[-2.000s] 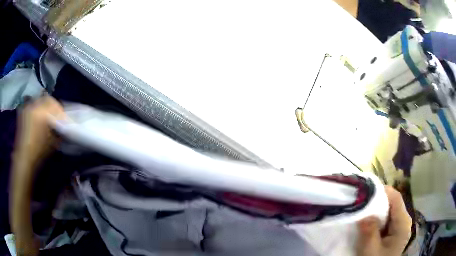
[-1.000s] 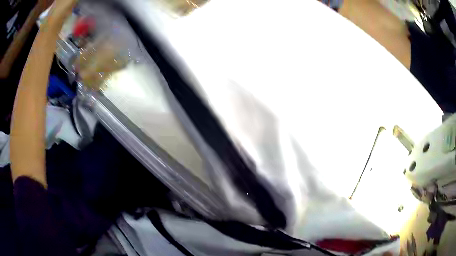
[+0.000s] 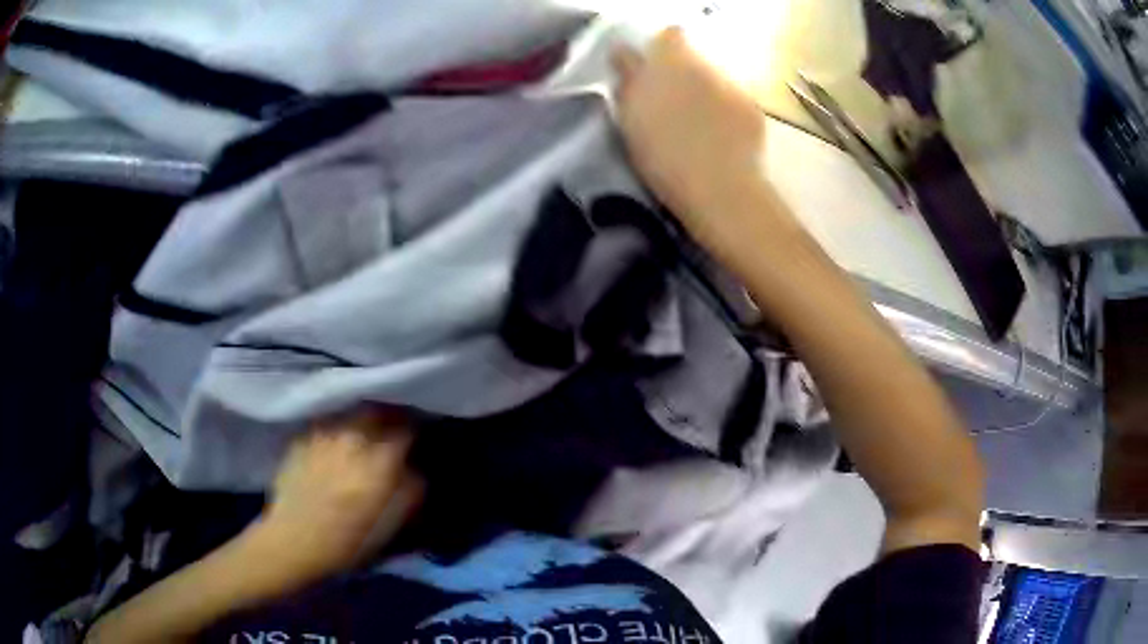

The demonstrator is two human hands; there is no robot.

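A light grey garment piece with navy bands and a dark red strip lies bunched over the table's front edge and hangs towards my lap. My right hand is at its upper right end, beside the brightly lit machine bed, with its fingers closed on the cloth. My left hand is blurred at the garment's lower edge, fingers curled against the cloth and partly hidden. A navy band curves across the middle of the garment.
Metal snips lie open on the table right of my right hand. A long dark flat piece lies beside them, with navy scraps above. More grey cloth is over my lap. A blue basket is at lower right.
The view has swung down and right. My left hand has come from the far upper left to the garment's lower edge. The garment is now bunched nearer to me.
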